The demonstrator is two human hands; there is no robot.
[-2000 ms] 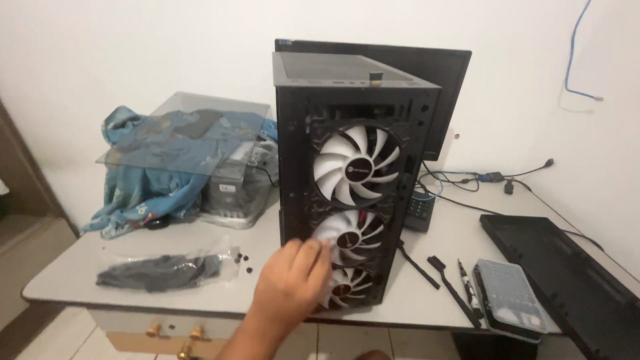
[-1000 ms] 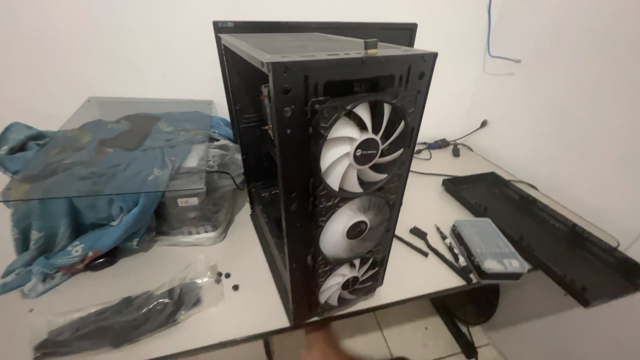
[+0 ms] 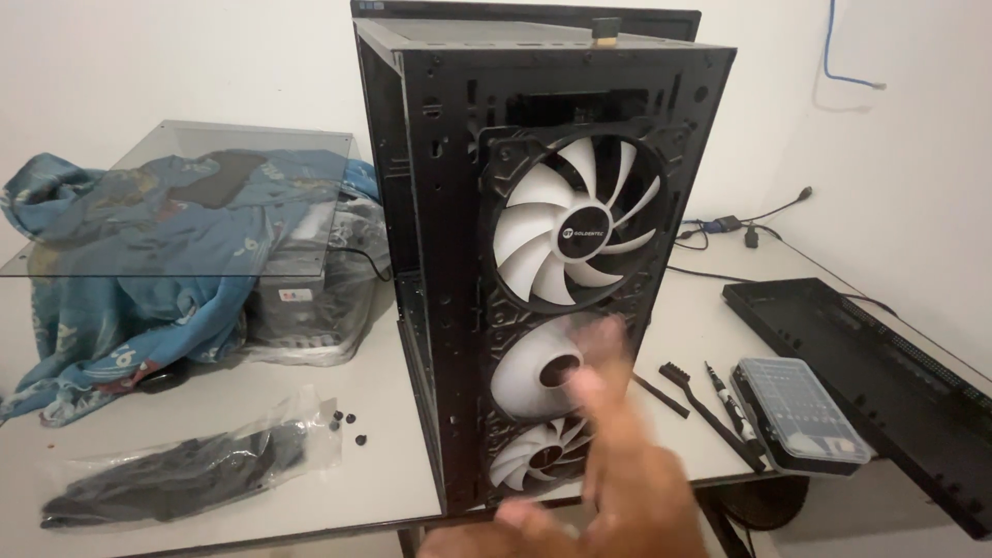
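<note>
A black computer case [image 3: 449,271] stands upright with three white-bladed fans on its exposed face. The upper fan [image 3: 577,225] bears the Goldentec name, and its blades show sharply. On the middle fan [image 3: 523,372] the blades blur into a smooth disc. The lower fan [image 3: 535,457] shows separate blades. My right hand [image 3: 628,434], blurred, has its fingers apart at the right side of the middle fan; contact cannot be told. What seems to be my left hand [image 3: 496,535] is partly visible below the case, blurred and cut off by the frame edge.
Left are a glass panel [image 3: 232,248], blue patterned cloth [image 3: 178,310], bagged dark parts [image 3: 186,465] and small black screws [image 3: 351,418]. Right are a black brush [image 3: 709,411], a pen-like tool [image 3: 728,403], a clear-lidded case [image 3: 802,411] and a black panel [image 3: 868,387]. A monitor [image 3: 527,12] stands behind.
A hand was at the middle fan two seconds ago, then away from it one second ago; my right hand is now beside it. The middle fan's blades, distinct at first, are now blurred.
</note>
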